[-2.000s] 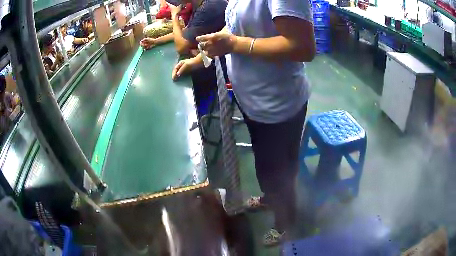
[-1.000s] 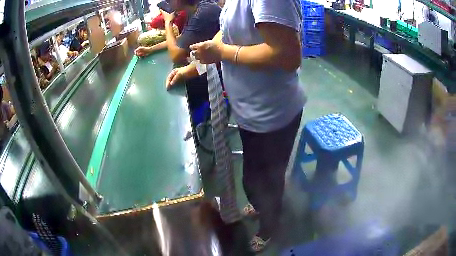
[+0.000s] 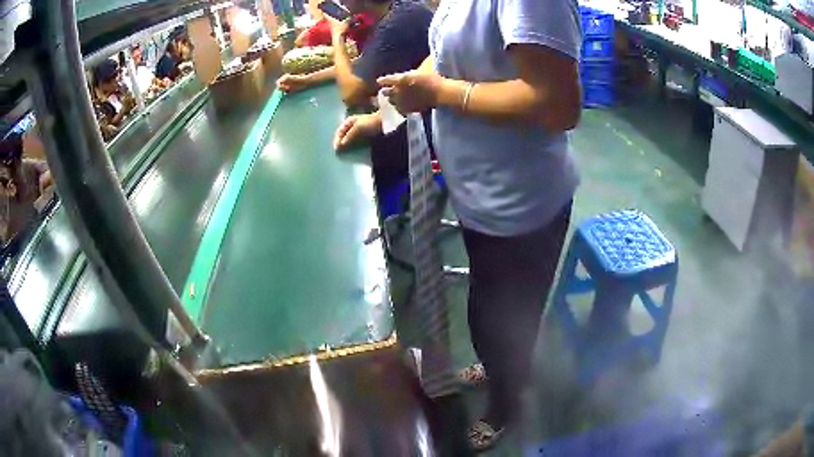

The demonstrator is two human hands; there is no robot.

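Neither of my hands is in view. The green line table (image 3: 294,241) lies in front of me, with a bright green stripe (image 3: 234,192) along it and a worn yellowish end edge. A person (image 3: 504,134) in a light shirt stands at its right side and holds a small white label (image 3: 391,114). A long pale patterned label strip (image 3: 430,268) hangs down beside the table to the floor. Below the table's end is a dark brown shiny surface (image 3: 357,411), blurred and cut off by the lower edge.
A blue stool (image 3: 627,245) stands right of the person. A blurred blue-purple panel (image 3: 625,433) is at the lower right. A slanted metal post (image 3: 98,205) crosses the left. A blue bin (image 3: 132,436) is at lower left. Another person (image 3: 393,45) leans on the table.
The camera view has shifted, so the table, person and stool now sit further right than one second ago. The standing person still holds the label and the strip still hangs.
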